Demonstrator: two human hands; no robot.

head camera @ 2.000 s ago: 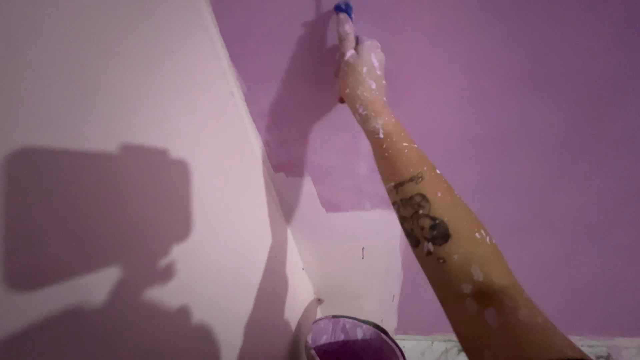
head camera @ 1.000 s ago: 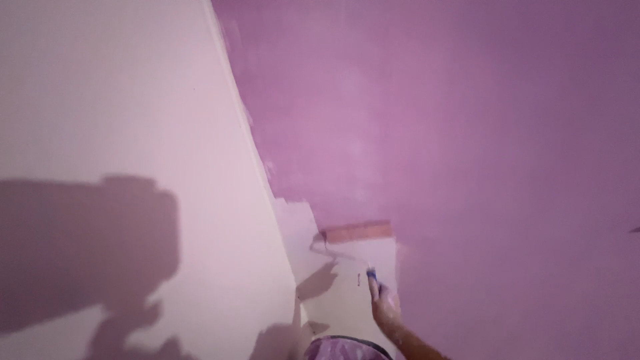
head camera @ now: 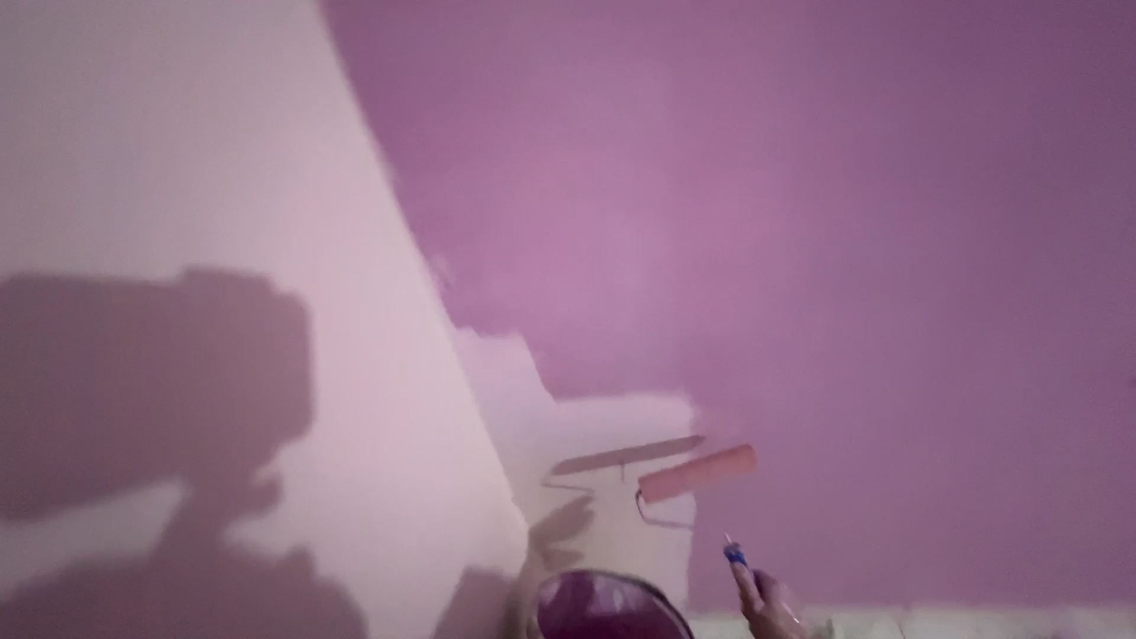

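My right hand, low and right of centre, grips the blue handle of a paint roller. The roller's pinkish sleeve is tilted, its right end higher, in front of the edge between a pale patch and the purple painted wall. Its shadow falls on the pale patch to the left; whether the sleeve touches the wall, I cannot tell. Below the roller, a round container with purple paint shows at the bottom edge. My left hand is out of view.
A pale wall fills the left side and meets the purple wall at a corner. Shadows of a head-shaped form and a boxy shape lie on it. A light, tile-like strip runs along the foot of the purple wall.
My right hand was high on the purple wall two seconds ago and is now low. Since one second ago, the roller has moved right and tilted.
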